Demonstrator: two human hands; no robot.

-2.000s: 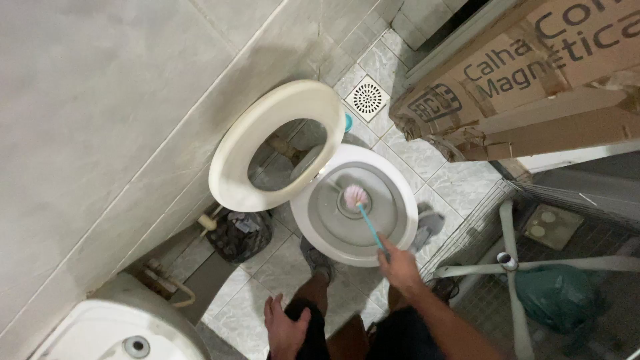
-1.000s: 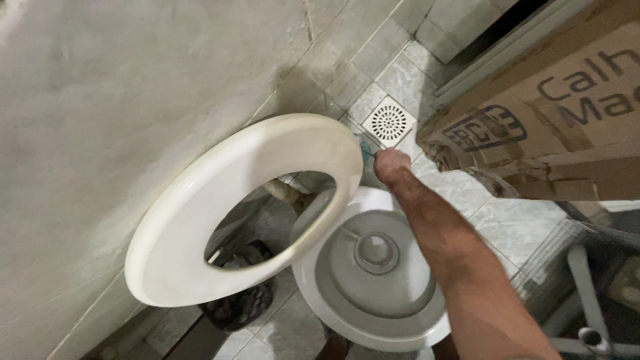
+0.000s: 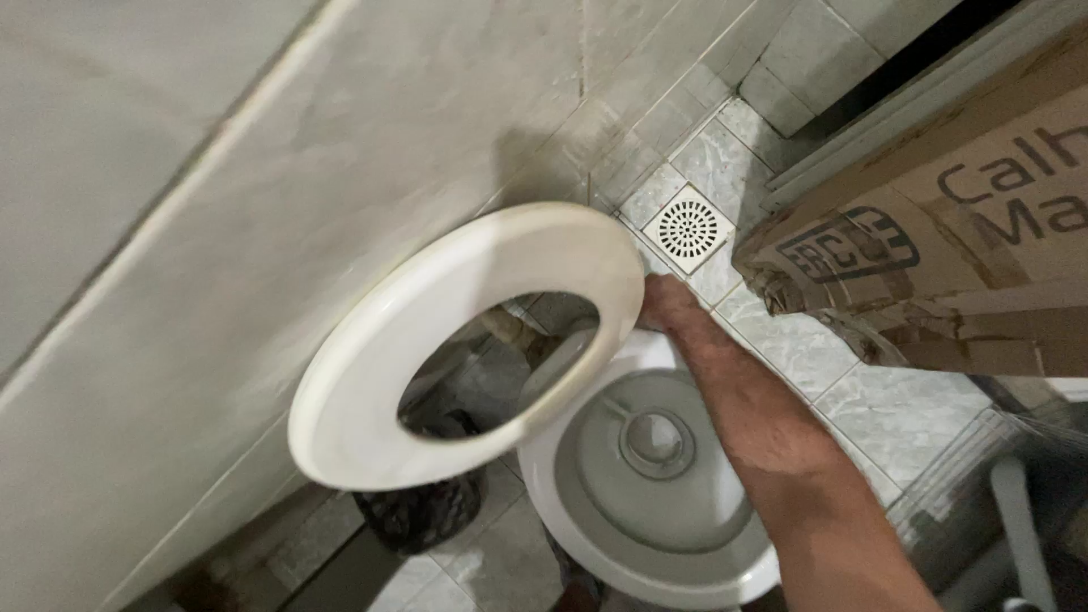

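Observation:
My right hand [image 3: 665, 299] reaches down at the far side of the white toilet bowl [image 3: 544, 476], close to the rim. The raised toilet seat [image 3: 365, 365] partly hides its fingers, so what they hold cannot be seen. My forearm crosses the bowl's right side. Tilted up, the seat leans toward the tiled wall, and water stands at the bottom of the bowl. The toilet brush seen earlier is out of sight. My left hand is not in view.
Beyond my hand lies a square floor drain [image 3: 688, 229]. A large cardboard box [image 3: 952, 255] juts in from the right. Under the seat, a bin with a black bag [image 3: 421, 514] stands beside the toilet. The tiled wall [image 3: 255, 212] fills the left.
My right hand has gone from over the bowl with the brush to behind the raised seat's far edge. My left hand has left the view. The view has moved closer.

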